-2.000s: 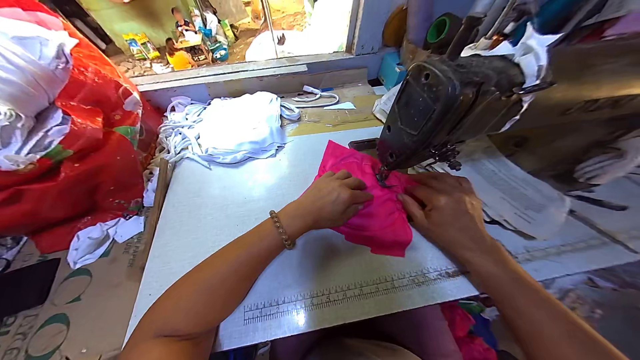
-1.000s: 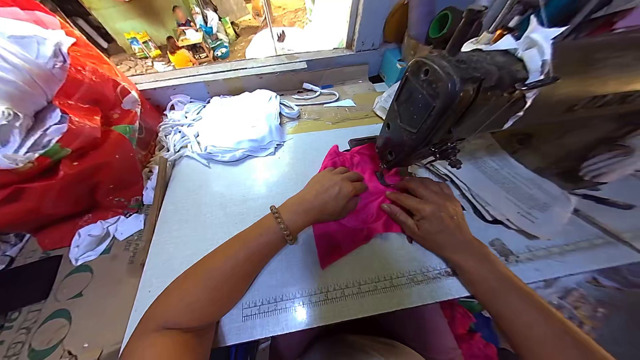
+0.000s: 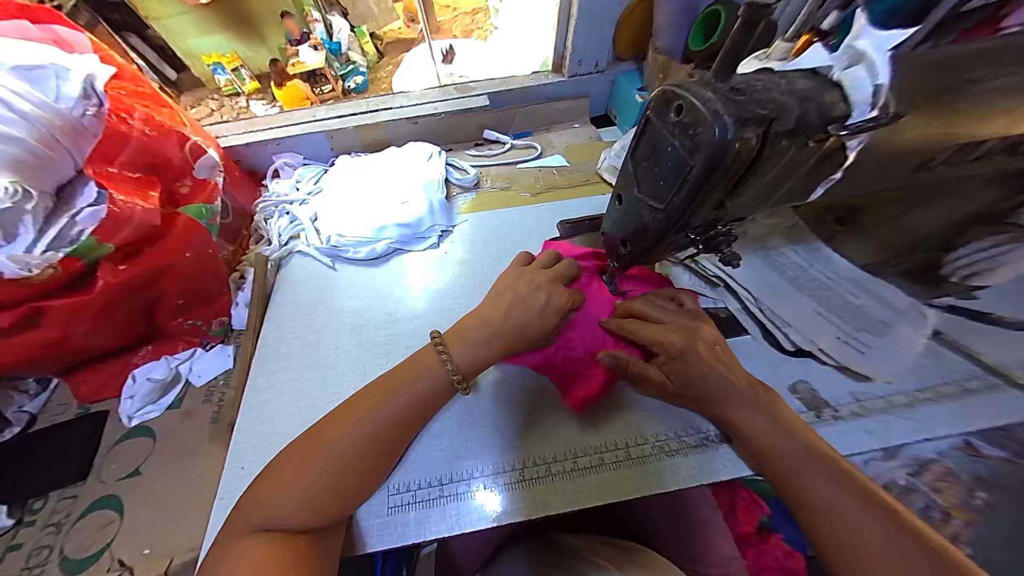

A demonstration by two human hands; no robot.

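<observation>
A piece of bright pink fabric (image 3: 580, 364) lies on the pale sewing table (image 3: 352, 320), partly under the presser foot (image 3: 612, 282) of a black sewing machine (image 3: 680, 152). My left hand (image 3: 532, 304), with a beaded bracelet (image 3: 450, 362) at its wrist, presses on the fabric left of the foot, fingers curled at its upper part. On the right side, my right hand (image 3: 668, 348) rests on the cloth close to the foot, fingers pointing left. The fabric under both palms is hidden, and so is the needle's tip.
White fabric pieces with ties (image 3: 384, 200) are piled at the table's back left. A red bag (image 3: 152, 304) with white cloth stands at the left. Papers (image 3: 824, 296) lie right of the machine. A ruler scale (image 3: 520, 472) runs along the front edge. Two people sit outside the window.
The pink fabric has shifted and turned under my hands; its lower corner now points down between them. Both hands stay on it, with small shifts of the fingers.
</observation>
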